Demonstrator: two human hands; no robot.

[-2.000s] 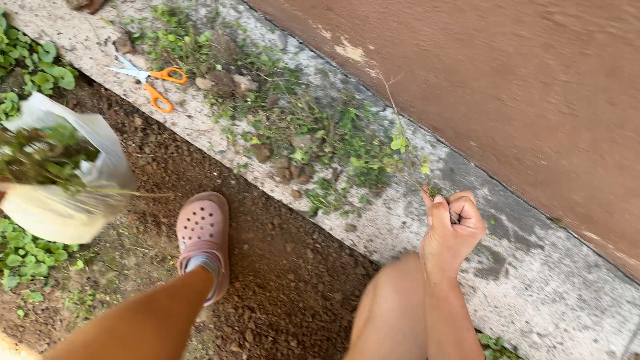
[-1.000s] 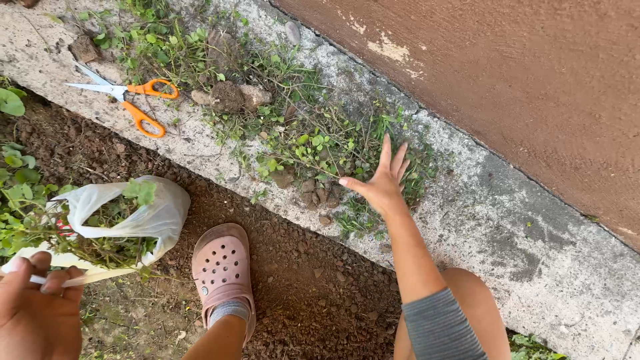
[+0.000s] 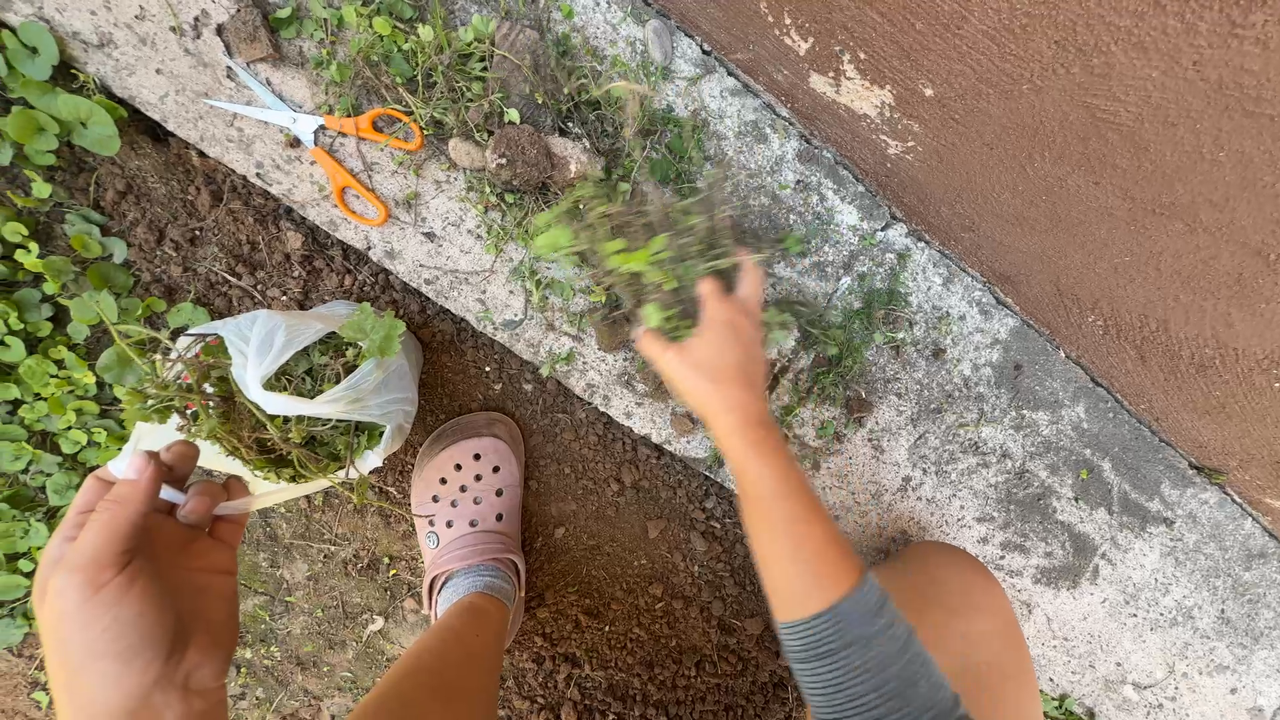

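Note:
My left hand (image 3: 150,570) grips the edge of a white plastic bag (image 3: 385,385), pulled toward the lower left. Cut weeds and stems (image 3: 290,430) fill the bag and hang over its side. My right hand (image 3: 710,350) has its fingers around a clump of pulled weeds (image 3: 640,240), blurred by motion, just above the concrete ledge (image 3: 960,450); its fingertips are partly hidden in the leaves. Orange-handled scissors (image 3: 310,125) lie spread on the ledge at the upper left, apart from both hands.
More weeds (image 3: 400,50), a clod of soil (image 3: 520,157) and stones lie along the ledge. A brown wall (image 3: 1050,180) rises at the upper right. Below are bare soil (image 3: 620,570), leafy plants (image 3: 50,370) at left, and my foot in a pink clog (image 3: 470,490) beside the bag.
My right hand, spread over the weeds a second ago, has closed on a clump and moved it left along the ledge. More of my left hand shows, still holding the bag's edge.

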